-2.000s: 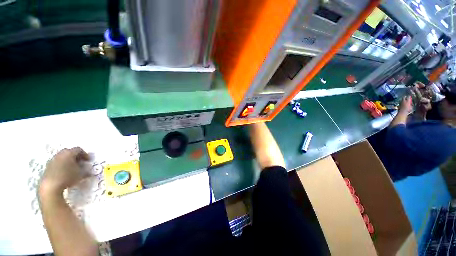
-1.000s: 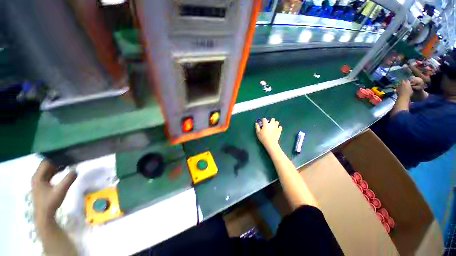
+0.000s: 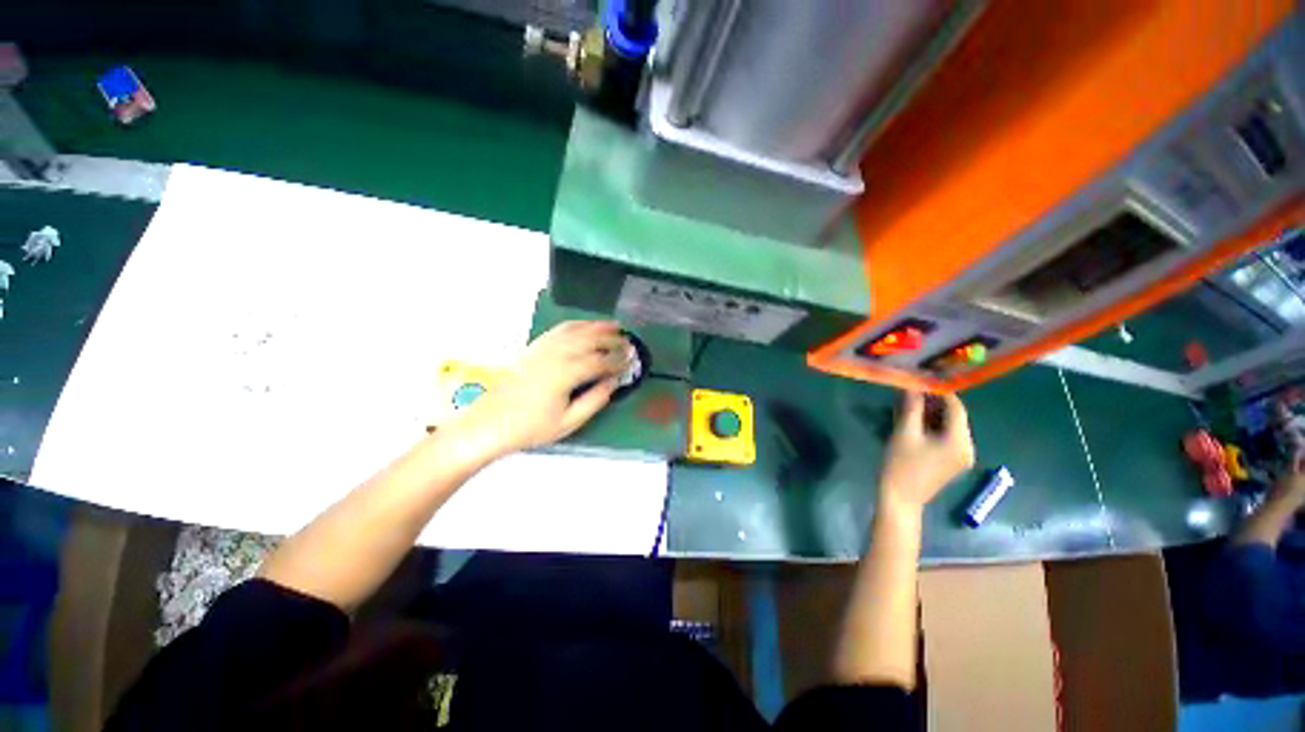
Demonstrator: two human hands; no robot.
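Note:
My left hand [image 3: 551, 386] is at the round black nest [image 3: 643, 375] under the press head [image 3: 701, 258]. Its fingertips are on a small whitish piece [image 3: 628, 363] at the nest; its star shape is mostly hidden. My right hand [image 3: 927, 455] is raised over the green bench below the control box, fingers pinched around something small and dark [image 3: 935, 412]; its shape is blurred. Dark small parts [image 3: 802, 441] lie right of the right yellow button box [image 3: 721, 426]. The left yellow button box [image 3: 465, 389] is partly behind my left hand.
The orange control box [image 3: 988, 186] overhangs the right side. A white sheet [image 3: 329, 315] with a few faint pieces lies left. A white-blue cylinder [image 3: 988, 496] lies near my right hand. Cartons stand below at left [image 3: 86, 615] and right [image 3: 988, 644]. A person's arm [image 3: 1274, 508] shows far right.
The view has swung left. My left hand has moved from the loose white pieces on the sheet to the nest with a whitish piece. My right hand has moved back toward the press.

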